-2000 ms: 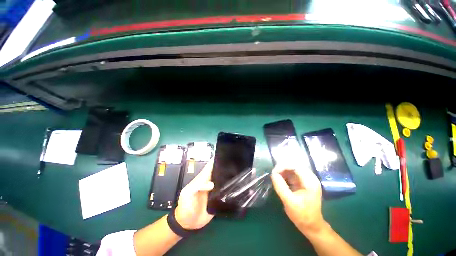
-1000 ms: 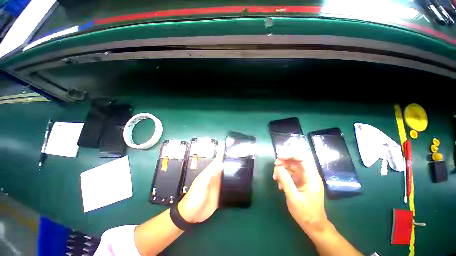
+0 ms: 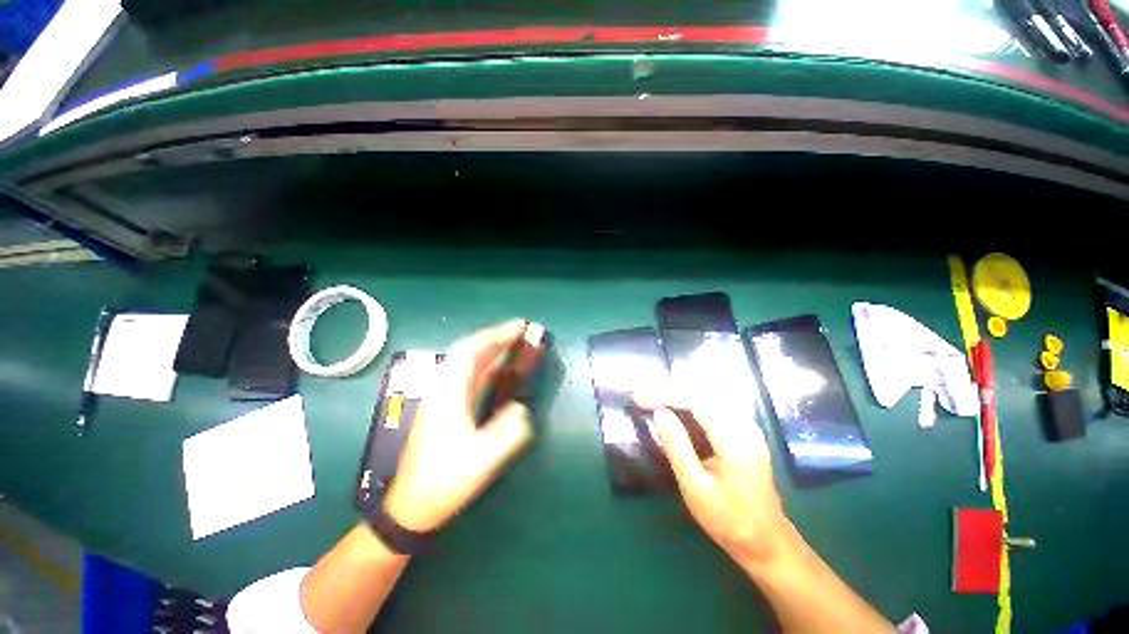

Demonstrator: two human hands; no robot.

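Note:
My left hand (image 3: 452, 434) is closed around a dark phone screen assembly (image 3: 520, 372), seen edge-on and partly hidden by the fingers. Another screen assembly (image 3: 383, 434) lies back up to its left, partly under the hand, with a pale patch and an orange flex cable. My right hand (image 3: 718, 464) rests its fingertips over a glossy black screen assembly (image 3: 625, 372); whether it grips it cannot be told. A second glossy assembly (image 3: 697, 322) lies behind the right hand, and a third (image 3: 811, 403) lies to its right.
Left are a tape roll (image 3: 338, 331), black flat pieces (image 3: 266, 353) and white paper slips (image 3: 250, 468). Right are a white cloth (image 3: 910, 353), red pen (image 3: 986, 396), red pad (image 3: 977, 550), yellow discs (image 3: 1000, 286) and a black block (image 3: 1061, 415). A raised shelf (image 3: 495, 121) spans the back. A blue bin (image 3: 114, 598) is lower left.
The screen from my left hand now lies near my right fingertips, left of the others. My left hand moved left and took up one of the two back-up assemblies. The clear film seen earlier is not visible.

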